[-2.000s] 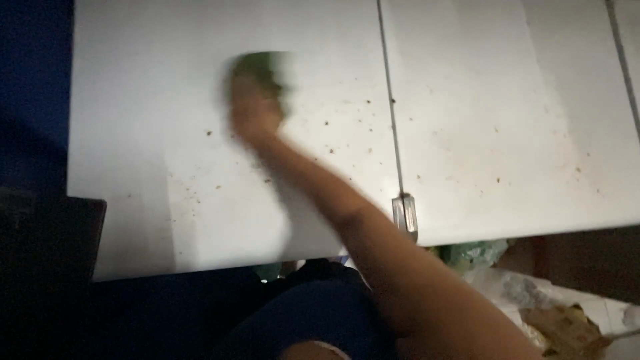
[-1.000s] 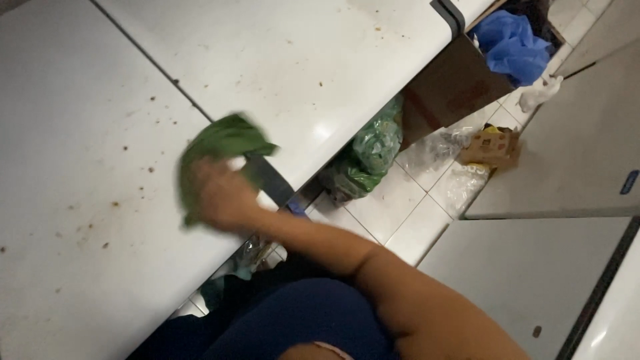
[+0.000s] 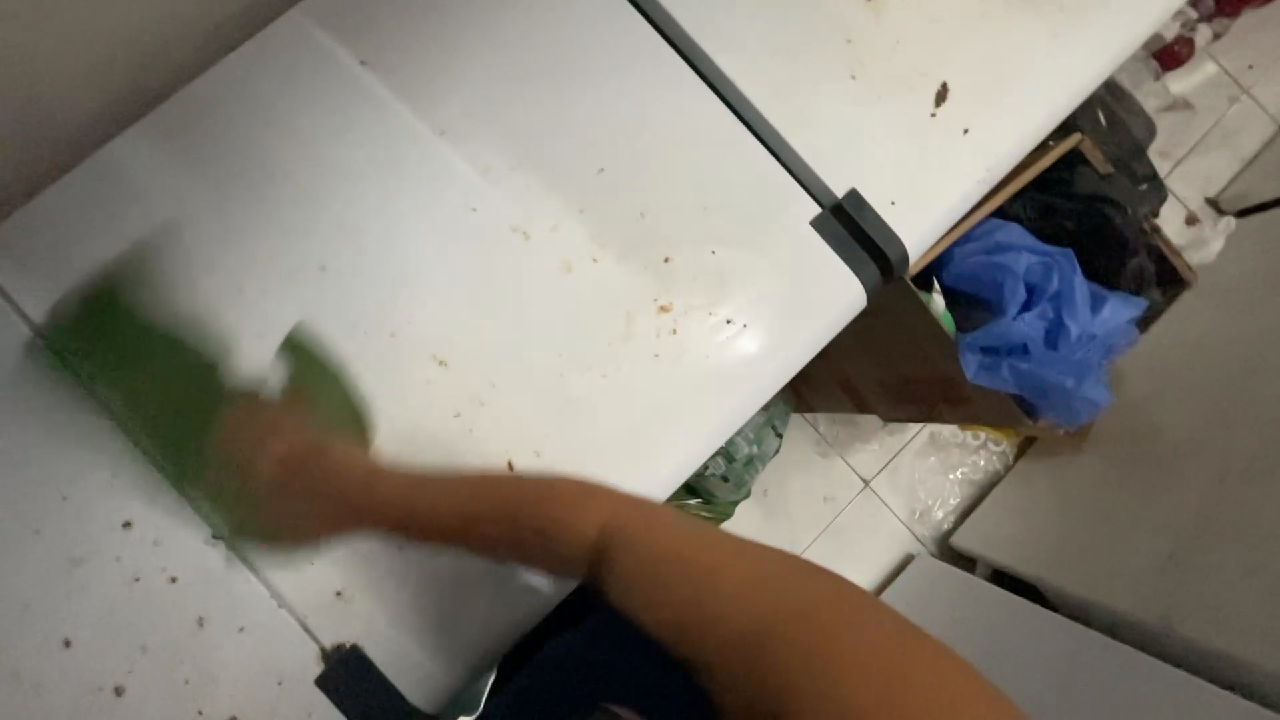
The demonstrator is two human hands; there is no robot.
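My right hand (image 3: pixel 290 465), blurred by motion, presses a green cloth (image 3: pixel 150 385) onto a white, smooth panel (image 3: pixel 520 330), close to the seam on its left side. Part of the cloth sticks up beyond my fingers. Brown crumbs and small stains (image 3: pixel 665 308) are scattered over the panel, and darker specks lie on the neighbouring white panel (image 3: pixel 120 600) at the lower left. My left hand is out of view.
Dark plastic corner pieces (image 3: pixel 865 245) sit at the panel's front edge. Beyond it stands a cardboard box (image 3: pixel 900 360) with a blue plastic bag (image 3: pixel 1040 310) and black bags. A green bag (image 3: pixel 740 465) and clear plastic (image 3: pixel 960 470) lie on the tiled floor.
The view has swung to the right along the panels. My right hand, with the green cloth still in it, is now on the panel beyond the seam.
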